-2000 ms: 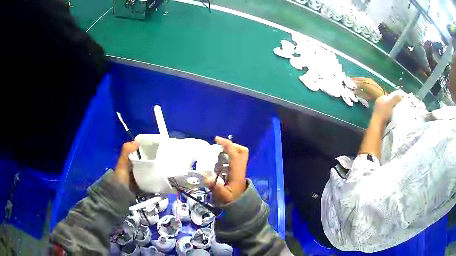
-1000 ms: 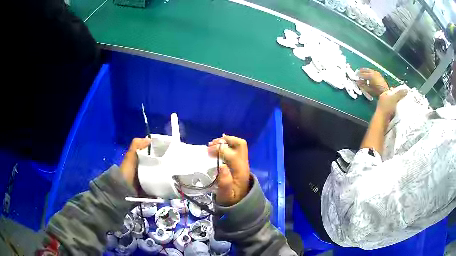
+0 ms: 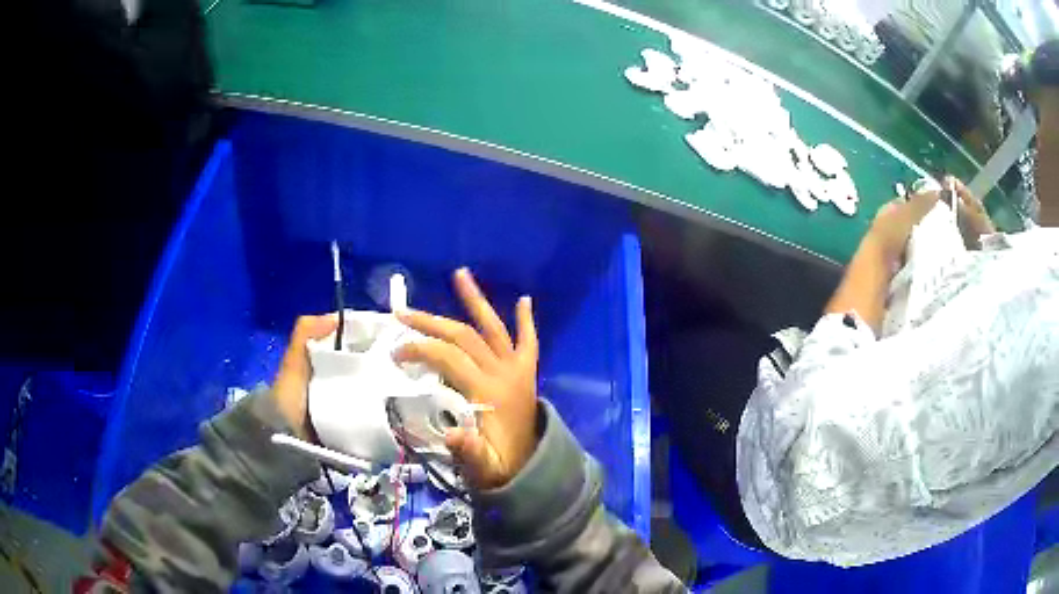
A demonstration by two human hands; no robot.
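Note:
A white camera body (image 3: 348,400) with two white antennas is held over the blue bin. One antenna (image 3: 319,451) points to the lower left, the other (image 3: 398,292) points up. A black cable (image 3: 338,296) stands up from the body's open top. My left hand (image 3: 297,366) grips the body's left side. My right hand (image 3: 482,383) lies against its right side, fingers spread, thumb near a round part (image 3: 436,418) with dark and red wires. Whether that hand grips anything is partly hidden.
The blue bin (image 3: 635,383) holds many white camera heads (image 3: 447,571). White cover pieces (image 3: 743,128) lie on the green bench (image 3: 465,81) beyond. A co-worker in a patterned white top (image 3: 894,406) sits at the right, hands at the bench. A dark shape fills the upper left.
My right hand has opened its fingers and moved left over the body. The body has shifted slightly left. The co-worker's hands have drawn back from the cover pieces.

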